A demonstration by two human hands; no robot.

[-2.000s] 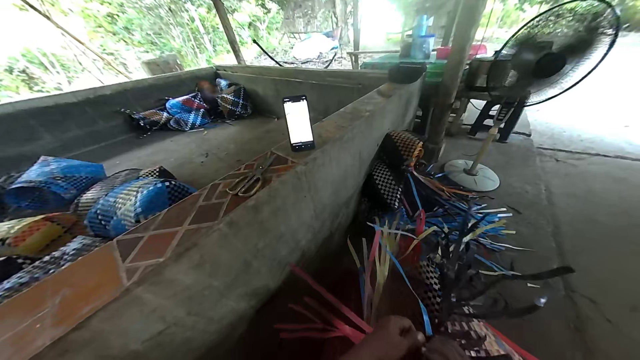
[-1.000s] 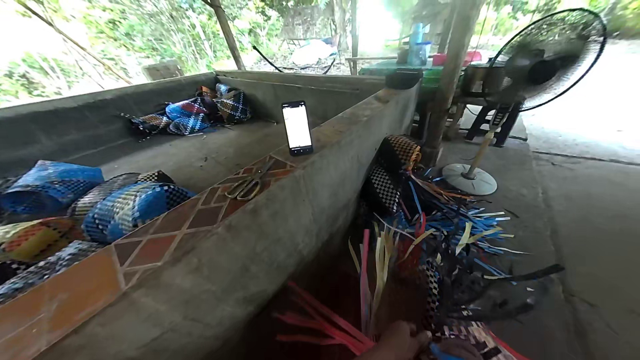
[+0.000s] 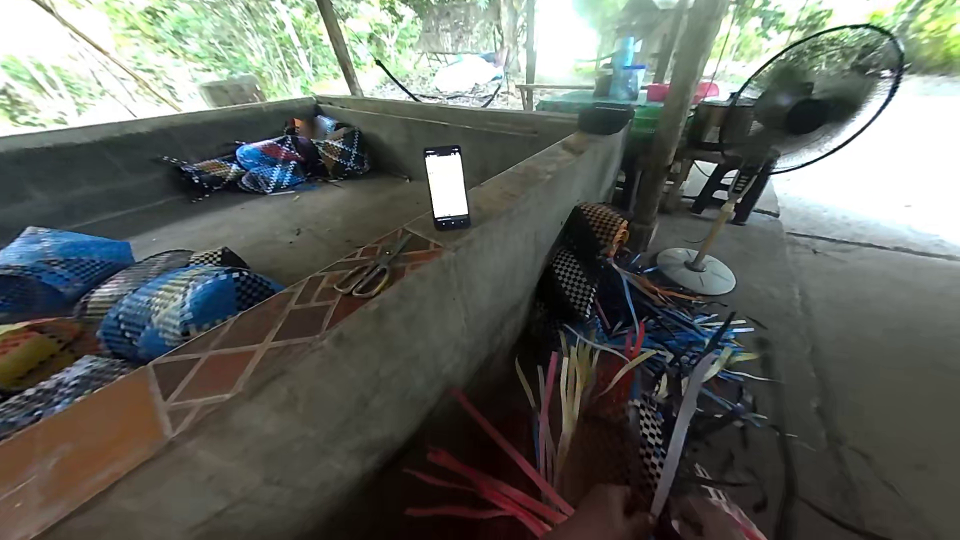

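At the bottom edge my left hand has its fingers curled at a partly woven piece with loose red strips fanning out to the left. Close beside it on the right is my right hand, dim and partly cut off by the frame. A pale grey strip stands up between the two hands; which hand grips it is hard to tell. Behind them rise yellow and pink strips and a black-and-white checkered woven piece.
Scissors and an upright phone are on the tiled concrete ledge. Woven baskets lie inside the low walls. Right of the wall are a heap of plastic strips, a wooden post and a standing fan.
A pale grey strip now stands upright between my hands. My right hand shows more plainly at the bottom edge than one second ago.
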